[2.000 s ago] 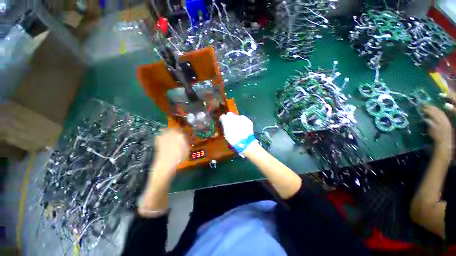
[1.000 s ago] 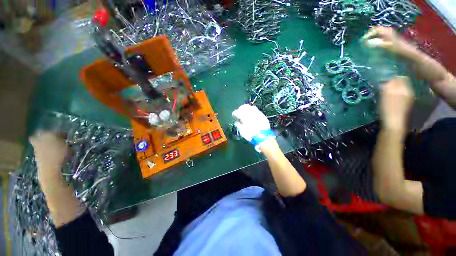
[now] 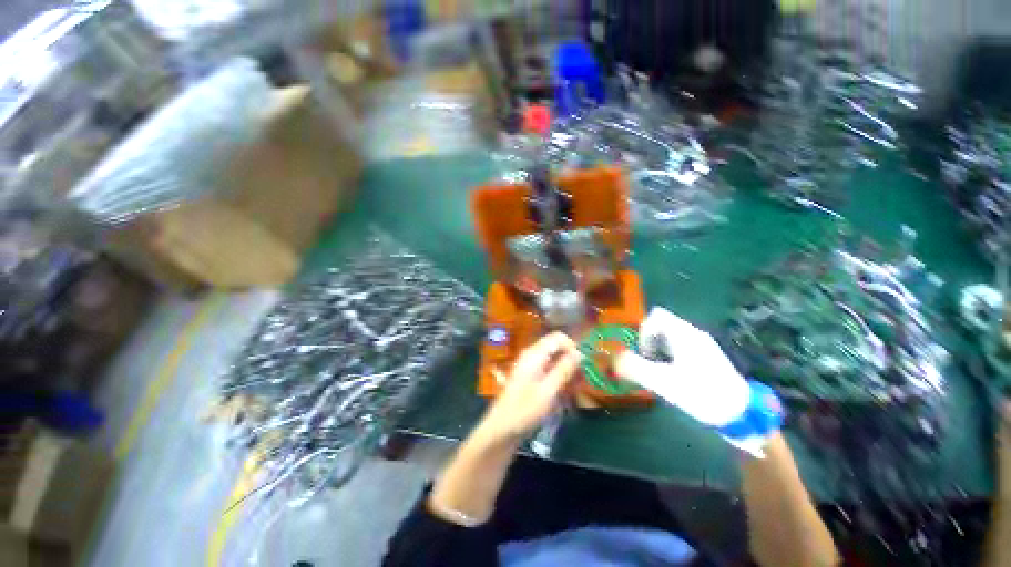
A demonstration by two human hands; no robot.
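The orange hand-lever press (image 3: 499, 305) stands on the green bench, its red-tipped lever (image 3: 538, 120) raised. A green coiled wire ring (image 3: 604, 360) is in front of the press, between my hands. My gloved right hand (image 3: 693, 371), with a blue band at the wrist, holds the ring's right side. My bare left hand (image 3: 537, 382) is at the ring's left side, fingertips together; it seems to hold an end of the lead, with a pale piece hanging below. The frame is blurred, and the fingertips and wire ends are not clear.
A grey-white cable pile (image 3: 355, 354) lies left of the press. A green and white harness pile (image 3: 837, 321) lies to the right. More cables (image 3: 654, 166) lie behind the press. A cardboard box (image 3: 255, 210) stands at the left. Part of another person's arm (image 3: 1004, 443) shows at the right edge.
The view has turned left. My left hand has come from the left cable pile to the press front. The green ring is now between my hands; my right hand has moved in to hold it.
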